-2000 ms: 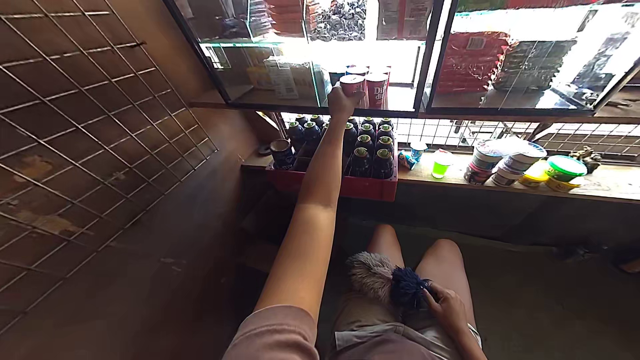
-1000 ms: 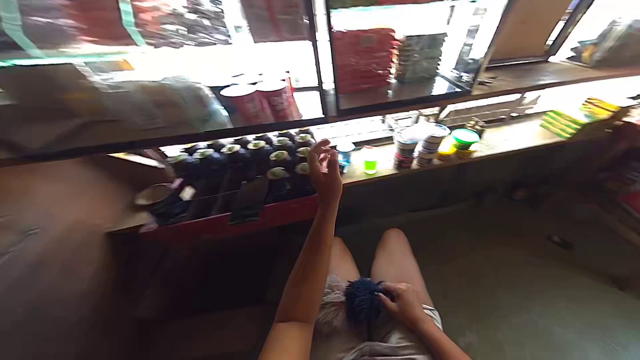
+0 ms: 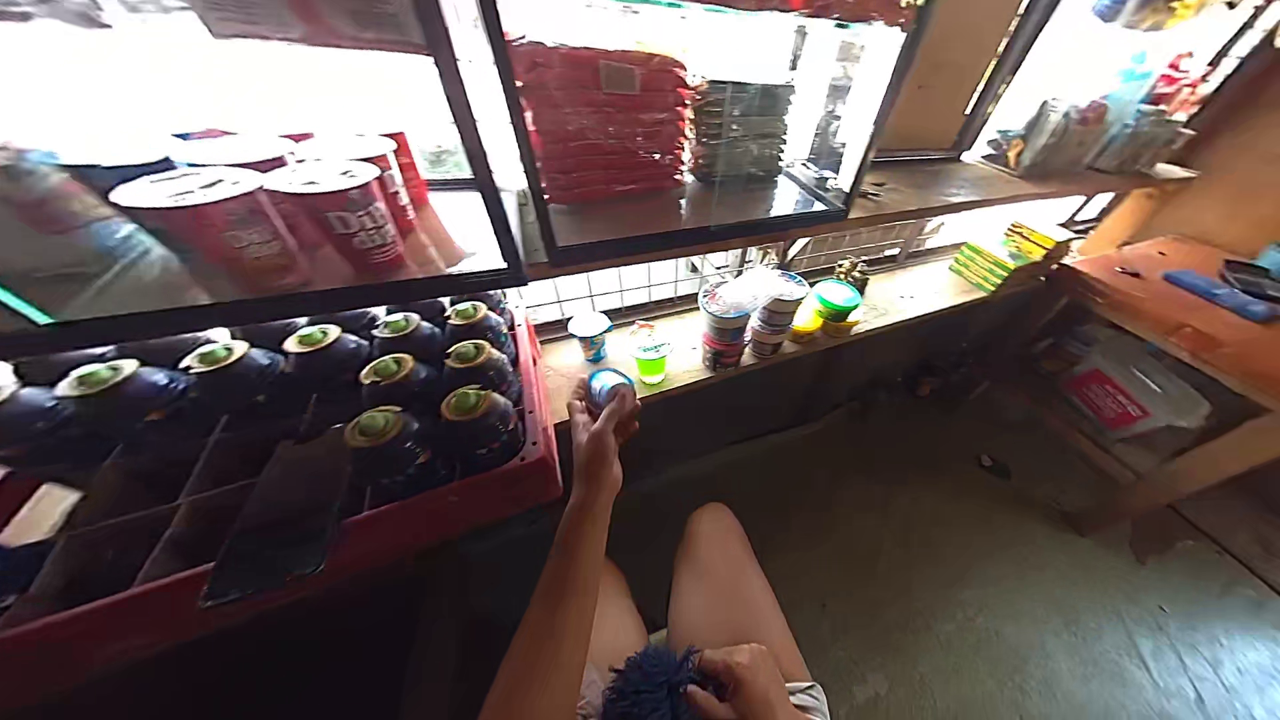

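My left hand (image 3: 603, 425) reaches forward and grips a small blue and white plastic cup (image 3: 609, 386) at the shelf's front edge. Just behind it on the wooden shelf are a similar blue and white cup (image 3: 590, 338) and a cup of bright green contents (image 3: 651, 361). In my lap, my right hand (image 3: 742, 682) holds a duster with dark blue fringe (image 3: 650, 684); its handle is mostly hidden.
A red crate (image 3: 548, 455) of dark, capped bottles stands at the left. Stacked tubs (image 3: 724, 330) and yellow-green packs (image 3: 985, 266) line the shelf. Glass cases (image 3: 700, 235) hang over it. An orange table (image 3: 1180, 300) stands at the right.
My left hand was at the red containers in the case, then lifted with nothing in it, and now grips a blue and white cup. The view has swung right and closer to the shelf.
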